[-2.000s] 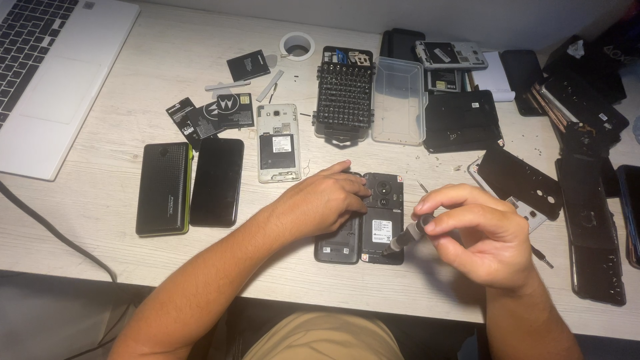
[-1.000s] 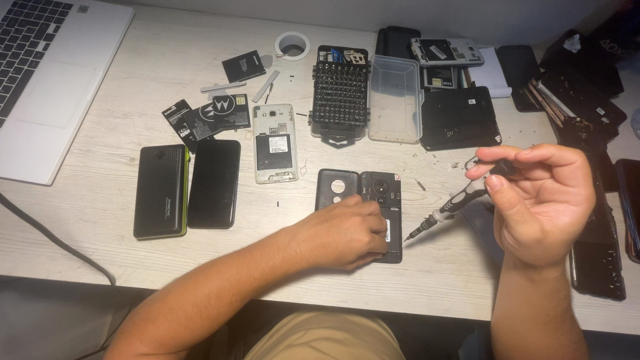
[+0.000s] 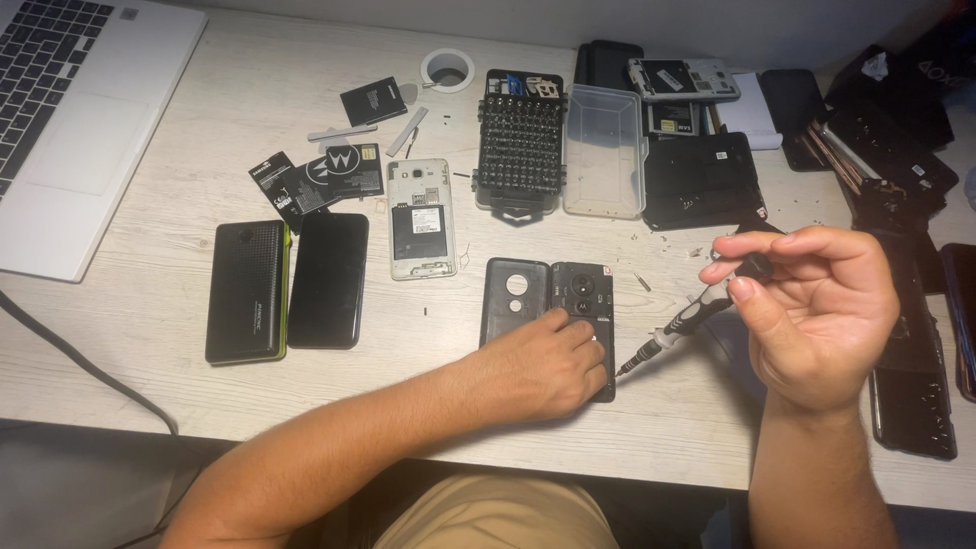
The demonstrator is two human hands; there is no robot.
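A black smartphone with its back off lies on the table at centre. My left hand rests over its lower part, fingers bent against it and hiding much of it. Directly left of the phone, partly under that hand, is a black back cover with two round holes. My right hand pinches the top end of a grey and black precision screwdriver between thumb and fingers. The screwdriver slants down to the left, its tip at the phone's lower right edge. A loose driver bit lies right of the phone.
Beyond the phone stand a screwdriver bit case and a clear plastic lid. An opened white phone, a dark phone and a power bank lie to the left. Small screws and dark phone parts are at right.
Two seconds ago the screwdriver was more upright over the phone's lower part; my right hand has since moved right and up. My left hand has moved down from the phone's top onto its lower part.
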